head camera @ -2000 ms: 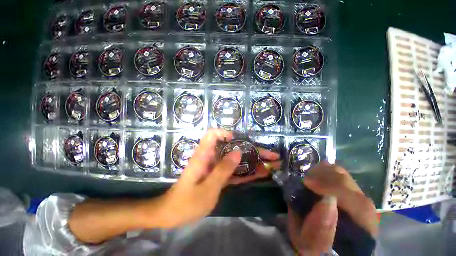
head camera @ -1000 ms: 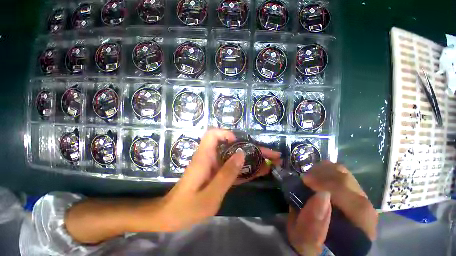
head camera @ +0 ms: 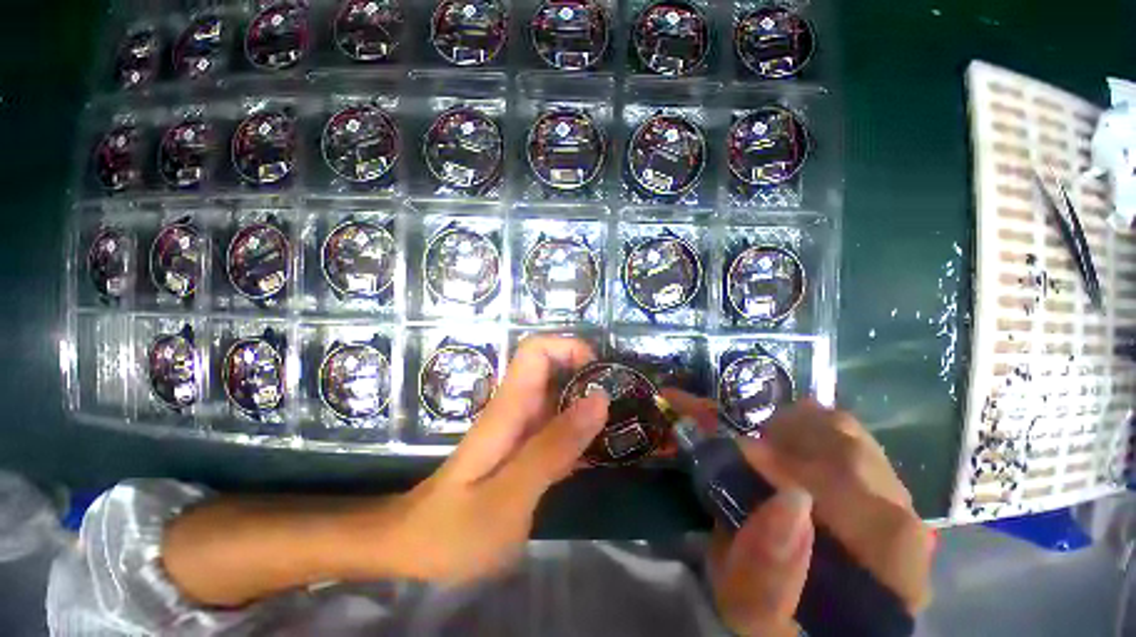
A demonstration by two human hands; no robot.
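My left hand [head camera: 498,460] grips a round watch unit [head camera: 619,436], black with a thin shiny rim and a pale label patch, at the near edge of the clear blister tray [head camera: 411,326]. The thumb lies on its face. My right hand [head camera: 828,498] is closed around a thick dark electric screwdriver [head camera: 735,488], pointing up and left. Its gold screwdriver bit [head camera: 665,407] is at the unit's upper right rim. Whether a screw sits under the bit cannot be told. Similar units fill most tray pockets; the near left corner pocket [head camera: 112,363] is empty.
At the right lies an off-white board [head camera: 997,311] with tan slots. Dark micro screws [head camera: 997,467] are scattered on its near part. Slim tweezers [head camera: 1074,237] and crumpled white paper [head camera: 1117,149] lie there too. The bench mat [head camera: 899,162] is green, with tiny bright specks.
The held unit has moved slightly right and towards me and its label patch has turned. The bit has come from beside the unit onto its upper right rim.
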